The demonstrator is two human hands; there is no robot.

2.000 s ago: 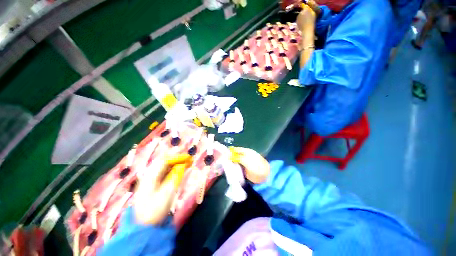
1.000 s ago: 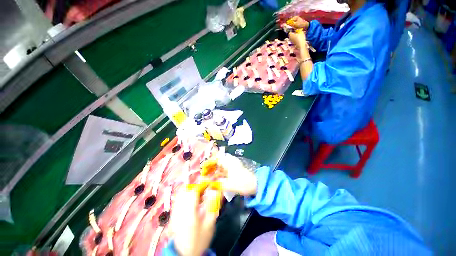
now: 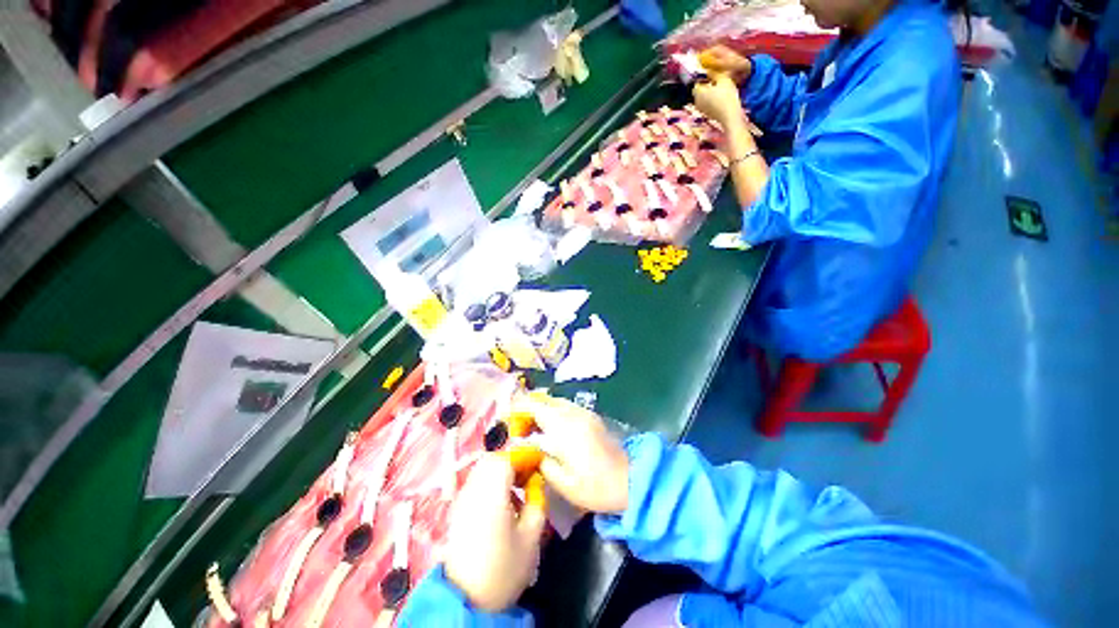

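Note:
Rows of wristwatches with round black cases and pale straps lie on a pink-red foam tray [image 3: 264, 558] under wrinkled clear film. My left hand [image 3: 491, 534] and my right hand [image 3: 583, 454] meet over the tray's right edge, with yellow finger cots on bent fingers. A black watch case [image 3: 496, 436] shows right beside the fingertips. Whether it is held or lies on the tray cannot be told. A whitish piece shows below my right hand, partly hidden. What lies between the fingertips is hidden.
Behind the tray stand small jars [image 3: 488, 309], white wipes [image 3: 589, 351] and a yellow-and-white bottle [image 3: 417, 304]. Loose yellow finger cots [image 3: 660, 261] lie on the green bench [image 3: 650, 344]. A person in blue [image 3: 847, 184] sits on a red stool [image 3: 847, 374] by another watch tray [image 3: 638, 178].
My hands were apart over the tray two seconds ago, then came together at its right side. Now they are still close, and the black case shows beside the fingertips again.

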